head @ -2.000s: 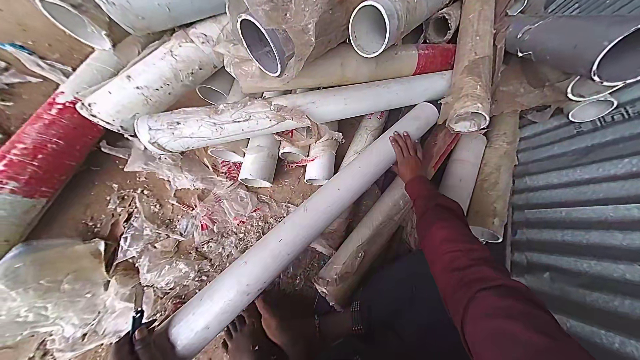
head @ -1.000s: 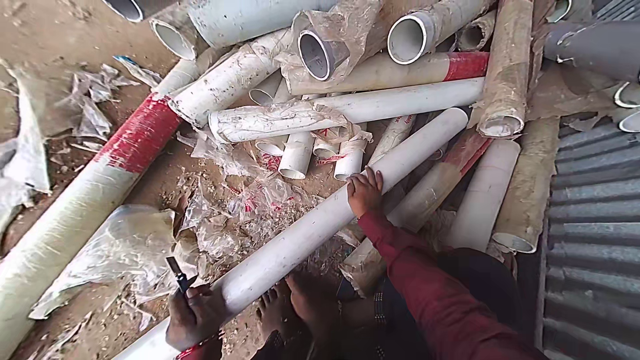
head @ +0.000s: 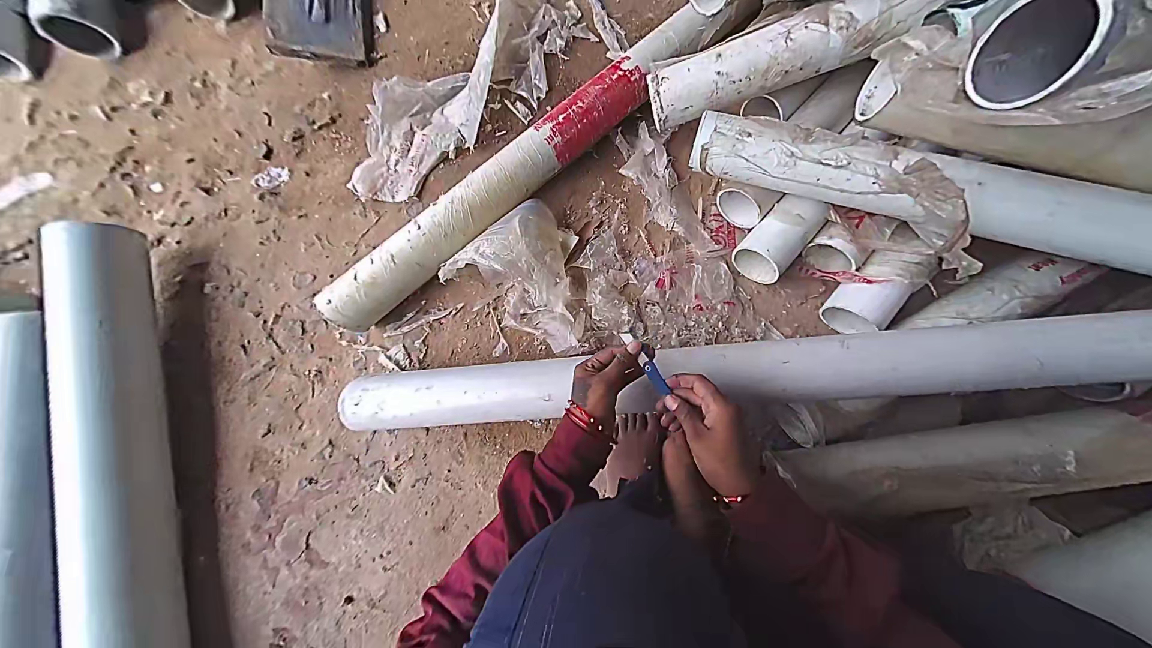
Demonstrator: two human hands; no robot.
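Both my hands meet over a long white plastic pipe [head: 864, 360] that lies across the dirt floor in front of my feet. Between them is a small folding knife [head: 655, 373] with a blue handle and a short pale blade. My right hand [head: 711, 423] grips the handle's lower end between thumb and fingers. At the blade end, my left hand [head: 603, 378] pinches the knife with thumb and fingers. The pipe's near-side surface is partly hidden behind my hands. Its rounded left end shows on the dirt.
A heap of plastic pipes [head: 1035, 211], some in torn film, fills the upper right. A cream pipe with a red band [head: 441, 225] slants across the floor beside crumpled plastic film [head: 522, 261]. Grey pipes [head: 108, 405] lie at left. More wrapped pipes [head: 972, 463] lie at lower right.
My right hand has left the pipe and now holds the blue knife handle together with my left hand. The view has swung to the left, and the pipe now lies nearly level across it.
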